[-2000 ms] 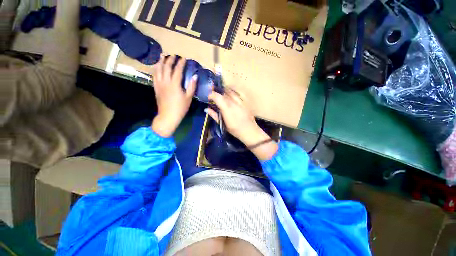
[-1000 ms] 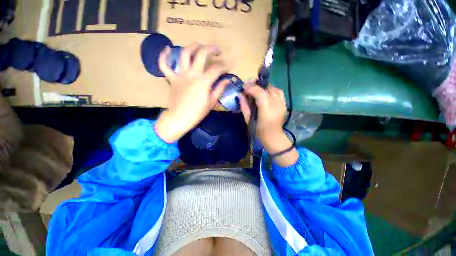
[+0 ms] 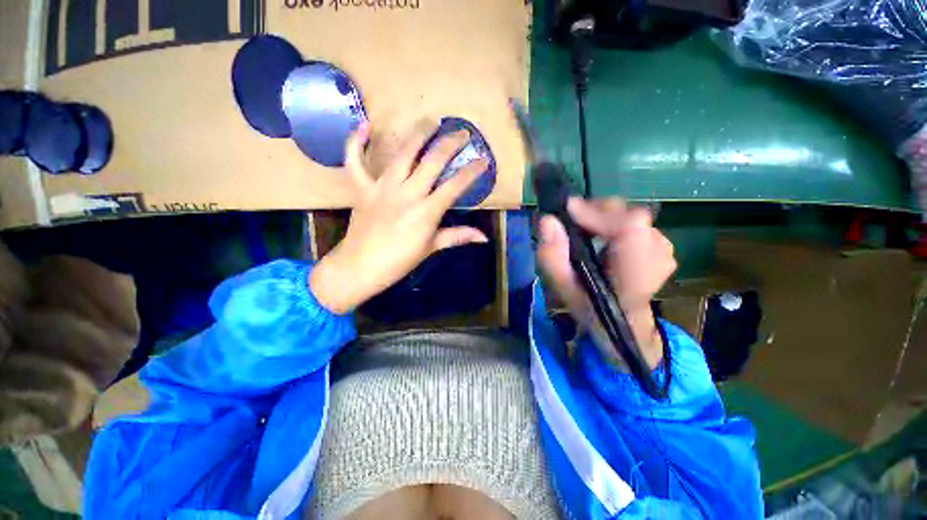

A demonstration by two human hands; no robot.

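Note:
My left hand (image 3: 391, 218) is spread over the cardboard work mat (image 3: 407, 61), its fingertips on one dark oval plastic cover (image 3: 478, 175) near the mat's front edge. Two more covers overlap to its left, one tilted and shiny (image 3: 323, 112). My right hand (image 3: 610, 254), somewhat blurred, holds the black soldering iron (image 3: 600, 295), its tip pointing up and away over the mat's right edge. The finished-parts box (image 3: 498, 269) is at my lap, with dark covers (image 3: 432, 284) inside, partly hidden under my left hand.
A row of dark covers (image 3: 61, 132) lies at the mat's left. The green bench (image 3: 701, 132) is on the right, with a cord plug (image 3: 581, 36), the edge of the dark station (image 3: 651, 18) and a large clear plastic bag (image 3: 833, 41). A brown sleeve (image 3: 61, 335) shows at left.
My view has shifted right. My right hand has moved right and down with the iron, off the cover. My left hand has moved to rest its fingers on that cover, now flat on the mat.

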